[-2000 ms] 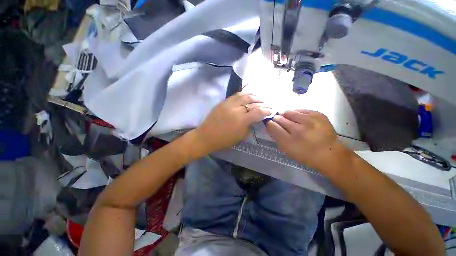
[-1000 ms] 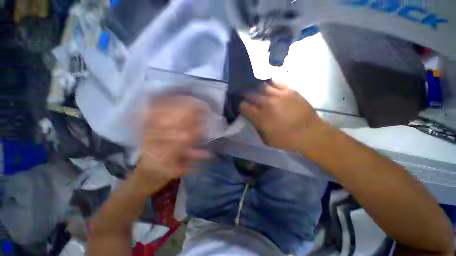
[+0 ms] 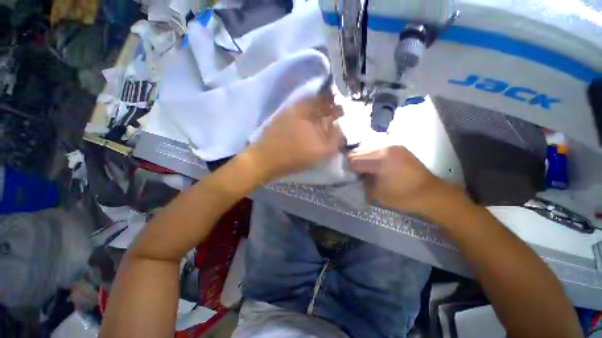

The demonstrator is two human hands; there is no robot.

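Note:
The pale workpiece [image 3: 228, 109] lies heaped on the table left of the needle, with dark faces showing at its back. My left hand [image 3: 300, 135] is slightly blurred and grips the workpiece's near right edge, fingers curled. My right hand [image 3: 399, 175] pinches an edge of the fabric close beside the left fingertips, in front of the presser foot [image 3: 360, 91]. A small dark bit of fabric shows between the two hands. The sewing machine [image 3: 488, 63] stands over the back right, its lamp lighting the bed brightly.
A dark mesh-like panel [image 3: 492, 152] lies under the machine arm. Snips [image 3: 561, 215] and a blue bottle [image 3: 556, 165] are at the right. The ruler-marked table edge [image 3: 396, 224] runs in front. A red crate [image 3: 214, 264] is left of my legs; fabric scraps lie at left.
Since the blurred frame, my left hand has moved right and up onto the fabric edge near my right hand. The pale workpiece has been shifted and folded, its dark strip now mostly hidden.

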